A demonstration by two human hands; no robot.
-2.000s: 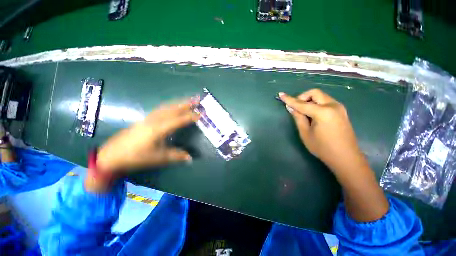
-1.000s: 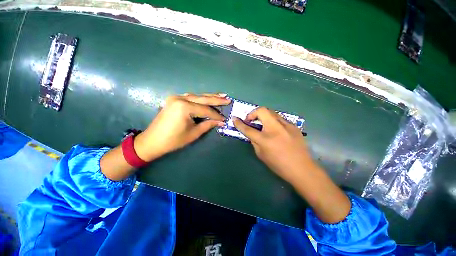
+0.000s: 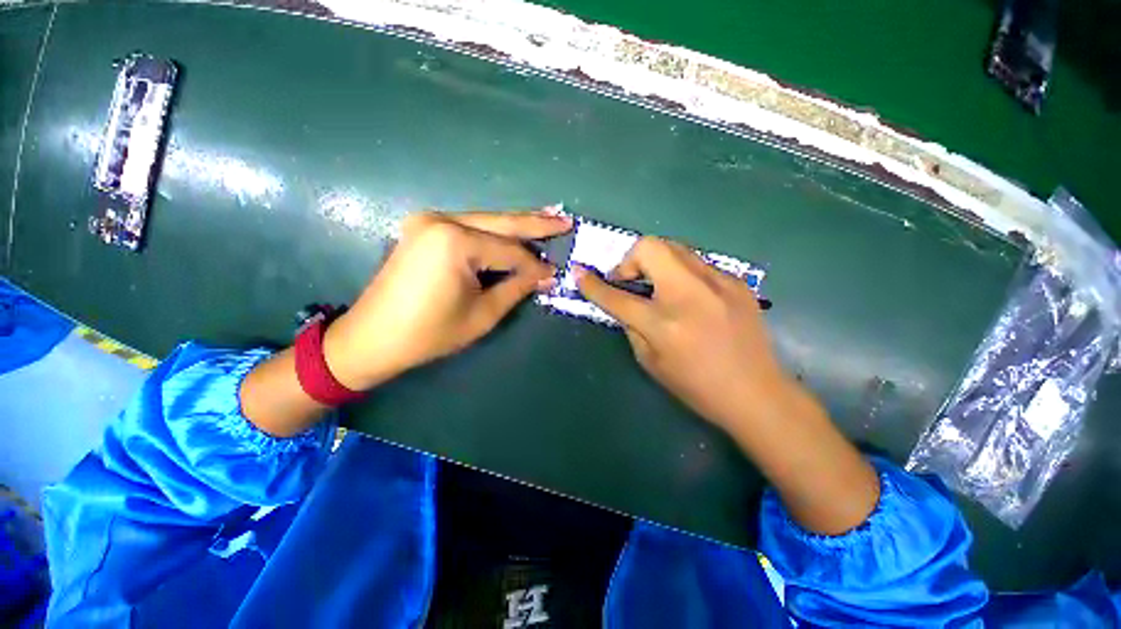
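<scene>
A phone unit (image 3: 602, 246) lies on the dark green bench in front of me, its plain silvery-white middle showing between my hands. My left hand (image 3: 436, 277), with a red wrist strap (image 3: 317, 363), holds the unit's left end between thumb and fingers. My right hand (image 3: 688, 307) lies over the unit's right part, thumb and forefinger tips near its left end. It holds a thin dark tool (image 3: 632, 288), whose far end juts past the hand at the right. Whether a small part is at the fingertips cannot be told.
Another phone unit (image 3: 134, 150) lies at the left of the bench (image 3: 369, 111). A clear plastic bag (image 3: 1020, 393) with dark pieces lies at the right. A worn whitish strip (image 3: 738, 86) separates the bench from the brighter green belt (image 3: 836, 49), which carries a dark phone unit (image 3: 1023, 52).
My left hand has come onto the phone unit, now turned nearly crosswise. My right hand has moved left onto it. Over the last second both hands have stayed nearly in place.
</scene>
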